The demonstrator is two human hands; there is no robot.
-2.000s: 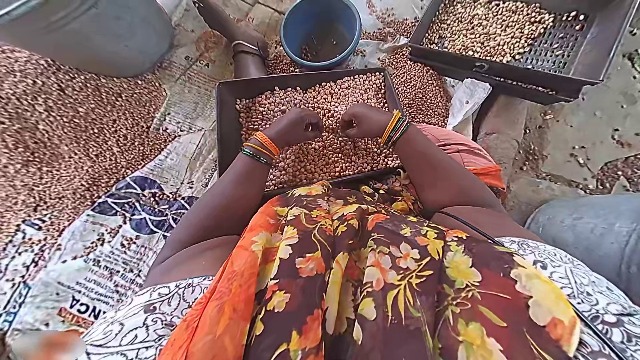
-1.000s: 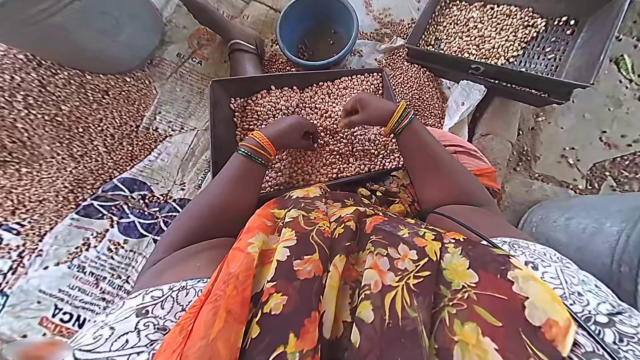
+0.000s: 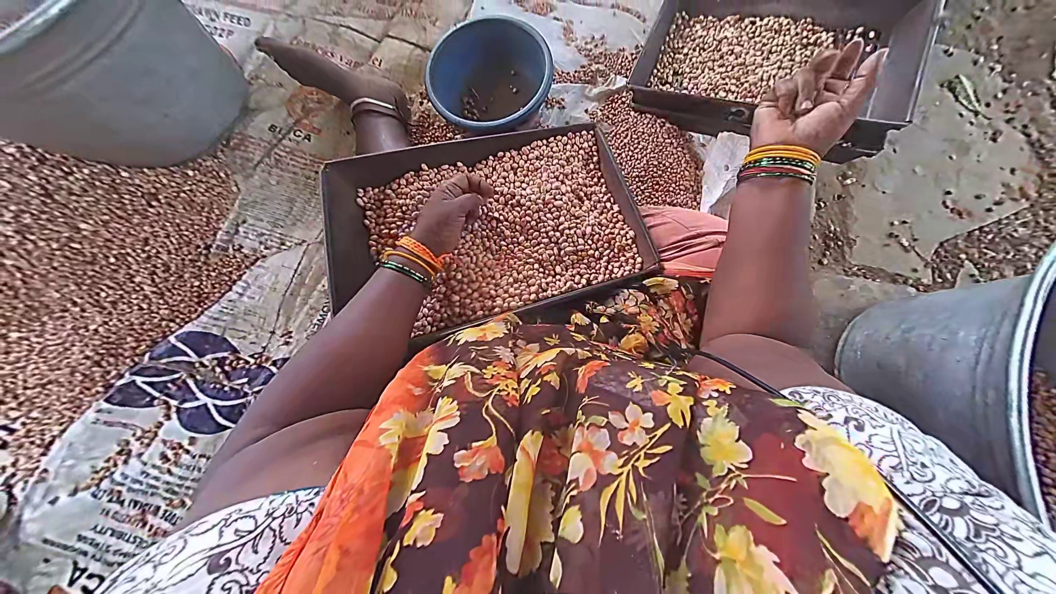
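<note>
A dark rectangular tray [image 3: 631,198] full of reddish-brown nuts or beans [image 3: 544,214] rests at my lap. My left hand [image 3: 450,213] is over the left part of these nuts, fingers curled; whether it pinches a nut cannot be told. My right hand [image 3: 817,99] is raised at the near edge of a second dark tray [image 3: 903,74], palm turned up and fingers loosely spread, with nothing plainly seen in it. That second tray holds paler nuts [image 3: 734,58] on a perforated bottom.
A blue plastic tub [image 3: 491,74] with a few bits inside stands beyond the lap tray, beside my bare foot [image 3: 330,74]. Metal buckets stand at upper left [image 3: 124,82] and right [image 3: 940,363]. Loose nuts [image 3: 99,264] cover printed sacking [image 3: 107,487] at left.
My right hand has moved from over the lap tray to the second tray at upper right, and its fingers have spread. My left hand remains over the lap tray.
</note>
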